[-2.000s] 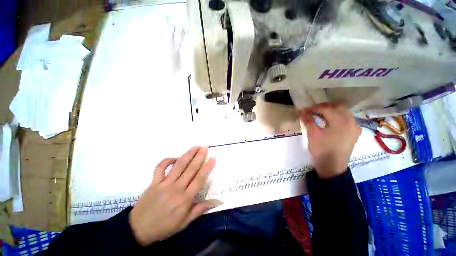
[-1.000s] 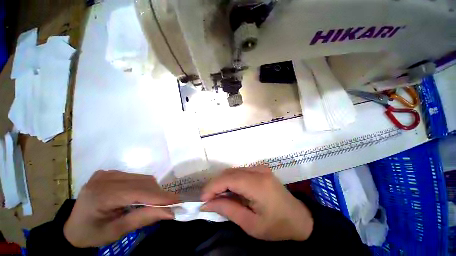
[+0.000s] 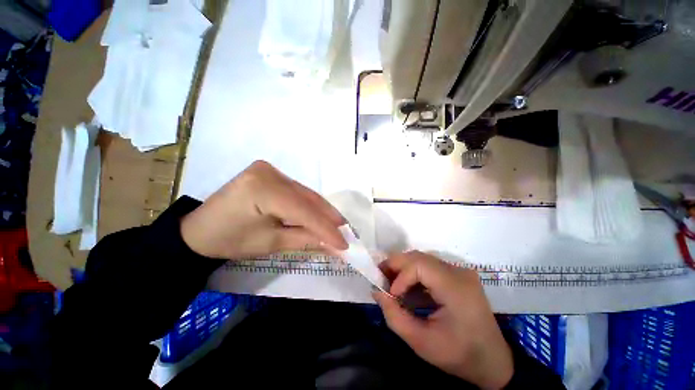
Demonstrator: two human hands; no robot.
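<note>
My left hand (image 3: 263,213) and my right hand (image 3: 442,312) hold a narrow white folded strip (image 3: 364,263) between their fingertips, over the front edge of the white machine table. The strip slants down from my left fingers to my right fingers. A pale piece (image 3: 352,209) lies on the table just behind the strip; its outline is washed out by the lamp. The presser foot and needle area (image 3: 443,143) of the sewing machine (image 3: 488,46) is behind my hands. My fingers hide the ends of the strip.
A strip bundle (image 3: 594,183) lies on the bed at the right, beside red-handled scissors (image 3: 686,236). A panel stack (image 3: 148,76) and narrow-piece stack (image 3: 76,179) lie on the brown left board. Further cut pieces (image 3: 296,38) lie behind. Blue baskets (image 3: 655,343) stand below. A printed ruler (image 3: 533,276) runs along the front.
The view has shifted left. Both hands have moved up over the table edge, and the strip between them now slants. The strip bundle, earlier under my right hand, shows uncovered.
</note>
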